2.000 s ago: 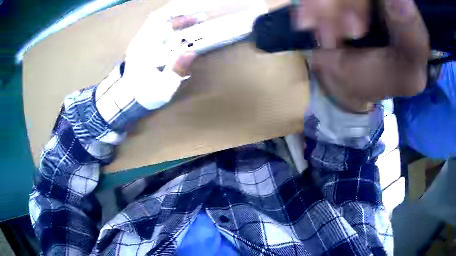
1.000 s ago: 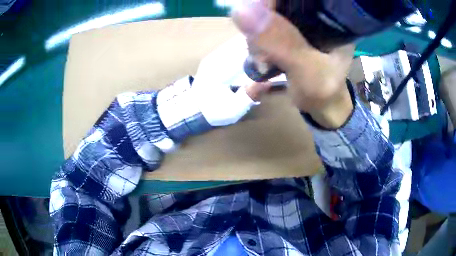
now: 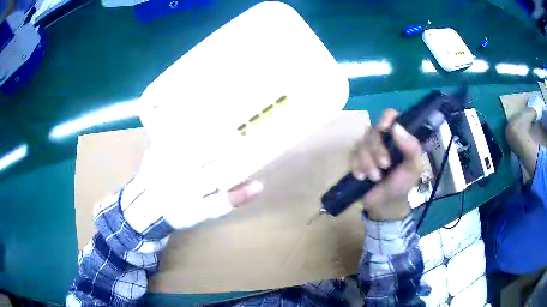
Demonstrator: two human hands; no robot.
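Observation:
A white router unit (image 3: 240,78) with a row of yellow ports is held up over the cardboard work pad (image 3: 276,240). My left hand (image 3: 192,204), in a white glove with bare fingertips, grips its near edge; glove and housing blend together in glare. My bare right hand (image 3: 390,162) holds the black electric screwdriver (image 3: 354,190). Its thin driver bit (image 3: 315,216) points down and left above the pad, apart from the router.
The screw feeder (image 3: 441,159) stands right of the pad, with the driver cable (image 3: 438,183) in front. A second white router (image 3: 448,49) and a blue-handled tool (image 3: 414,30) lie at the far right. Stacked white covers (image 3: 456,258) are at lower right. Another person's hand (image 3: 525,132) shows at the right edge.
The router has come up into full view in my left hand, ports showing. My right hand and the screwdriver have moved down and away from my left hand. The camera view has shifted.

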